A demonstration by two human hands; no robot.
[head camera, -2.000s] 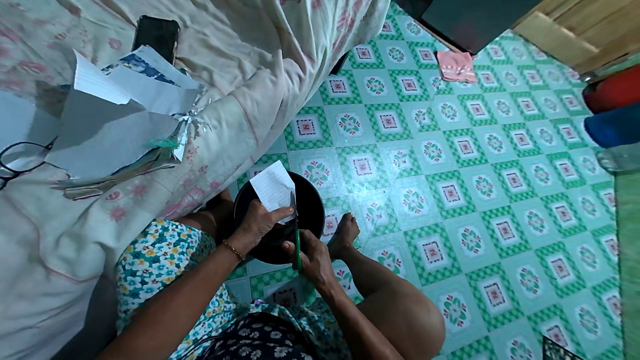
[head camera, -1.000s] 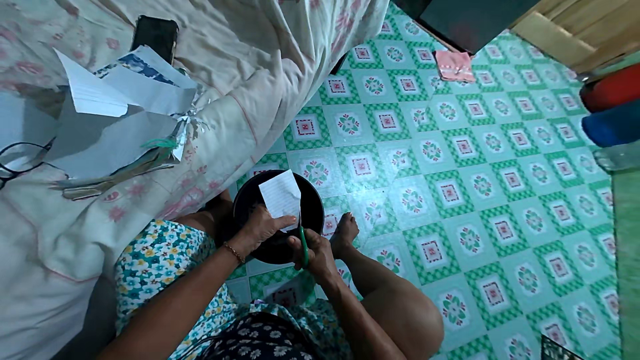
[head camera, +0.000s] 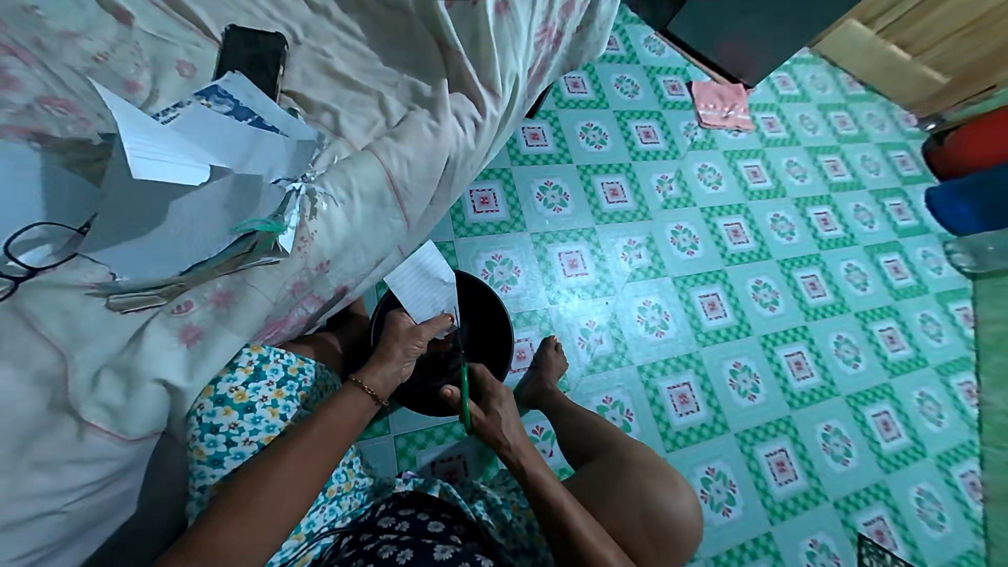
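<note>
My left hand (head camera: 407, 344) pinches a lined sheet of white paper (head camera: 425, 282) between thumb and fingers, above a dark round bucket (head camera: 496, 315). Beside it, my right hand (head camera: 492, 405) grips green-handled scissors (head camera: 465, 398), whose dark blades point up along the paper's right edge. Whether the blades are spread is hard to tell. The bucket stands on the floor between my legs, and its inside is dark.
On the bed at left lie a pile of papers (head camera: 181, 213), a black phone (head camera: 252, 59) and eyeglasses (head camera: 43, 244). A pink cloth (head camera: 722, 105) lies on the patterned floor near a dark cabinet (head camera: 752, 31). Red and blue objects (head camera: 972, 197) are at the right edge.
The paper in my left hand has shifted up and left and is tilted differently from a second ago. My right hand still holds the scissors beside it.
</note>
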